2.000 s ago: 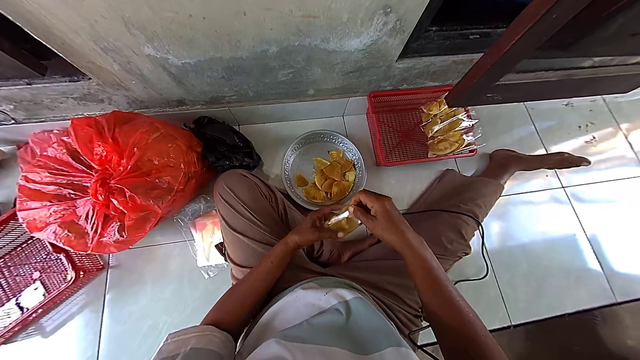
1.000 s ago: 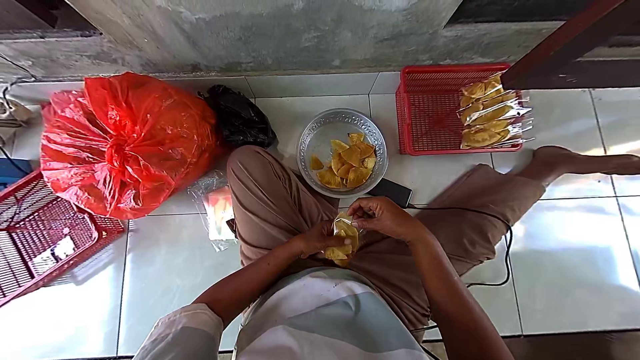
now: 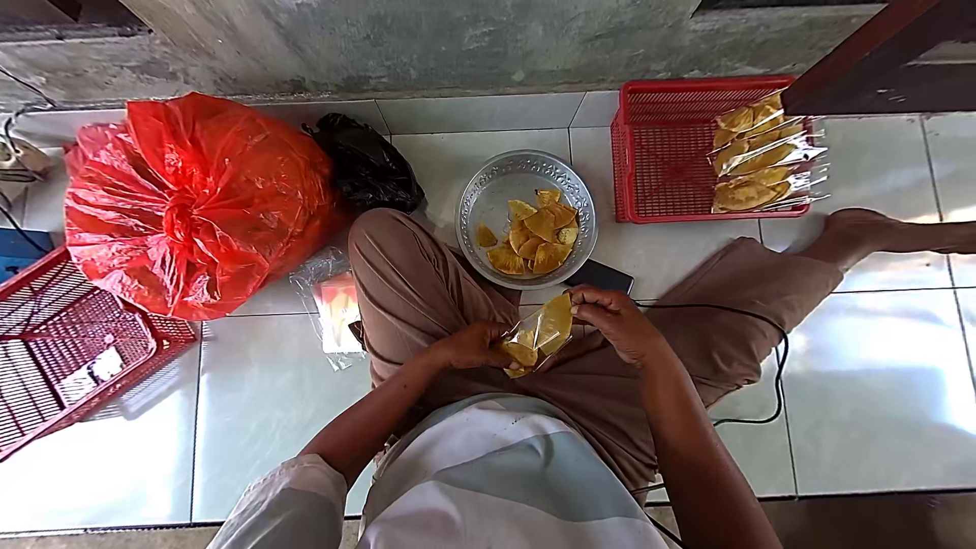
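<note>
My left hand (image 3: 474, 347) holds the lower left end of a clear plastic bag of yellow chips (image 3: 540, 335) above my lap. The fingers of my right hand (image 3: 610, 316) pinch a yellow chip at the bag's upper right end; whether that chip is inside the bag is hard to tell. Just beyond my hands a round metal bowl (image 3: 474, 191) with a patterned rim holds a loose heap of yellow chips (image 3: 537, 232). Several filled clear packets (image 3: 755, 156) lie in a row along the right side of a red plastic basket (image 3: 663, 171).
A large knotted red plastic bag (image 3: 191, 213) stands at the left, beside a black plastic bag (image 3: 366, 164). A clear packet (image 3: 335, 313) lies near my knee. Another red basket (image 3: 141, 332) is at far left. A dark flat object (image 3: 602, 276) touches the bowl; a black cable (image 3: 732, 307) crosses my leg.
The bag of chips in my hands has turned from nearly upright to slanting up to the right. My right hand has shifted to its upper end.
</note>
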